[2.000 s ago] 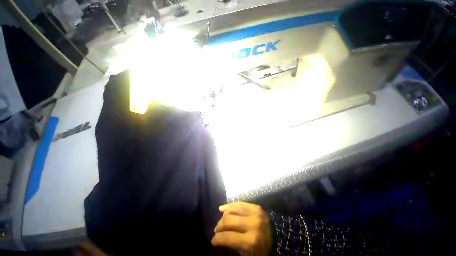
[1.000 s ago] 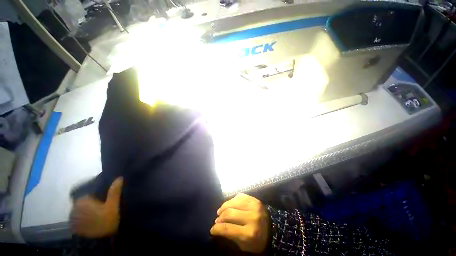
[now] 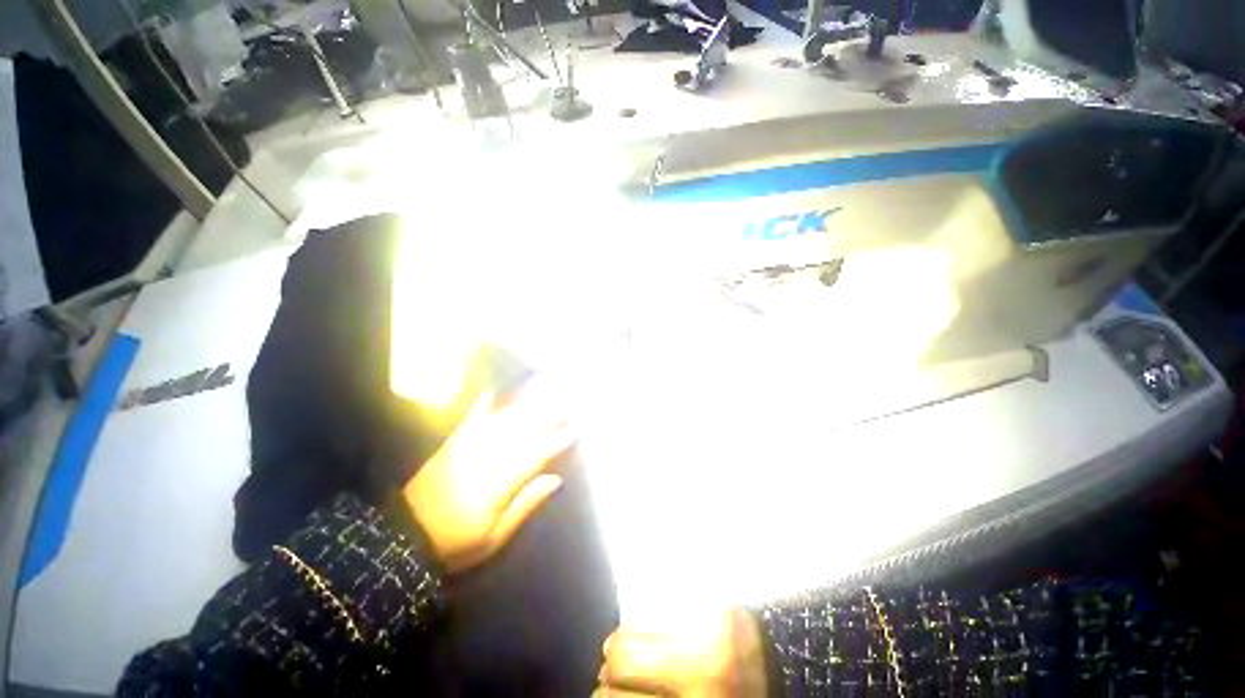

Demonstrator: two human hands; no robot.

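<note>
A dark garment piece (image 3: 321,355) lies on the white tabletop left of the needle area and runs down over the front edge. My left hand (image 3: 485,477) lies on the cloth just below the lamp glare, fingers pointing up and right and thumb apart. My right hand (image 3: 683,655) is curled at the cloth's right edge by the table's front, partly cut off by the bottom edge. The cream-white sewing machine (image 3: 888,198) stands behind. White-yellow glare hides the needle, the presser foot and some fingertips.
A control panel (image 3: 1154,363) sits at the table's right end. A blue strip (image 3: 79,457) marks the left end. Thin thread rods (image 3: 567,68) stand behind the machine head. Dark cloth (image 3: 103,177) hangs at the far left.
My left hand has moved up and right from the cloth's left edge onto the cloth near the glare. My right hand stays at the cloth's right edge. The view has shifted.
</note>
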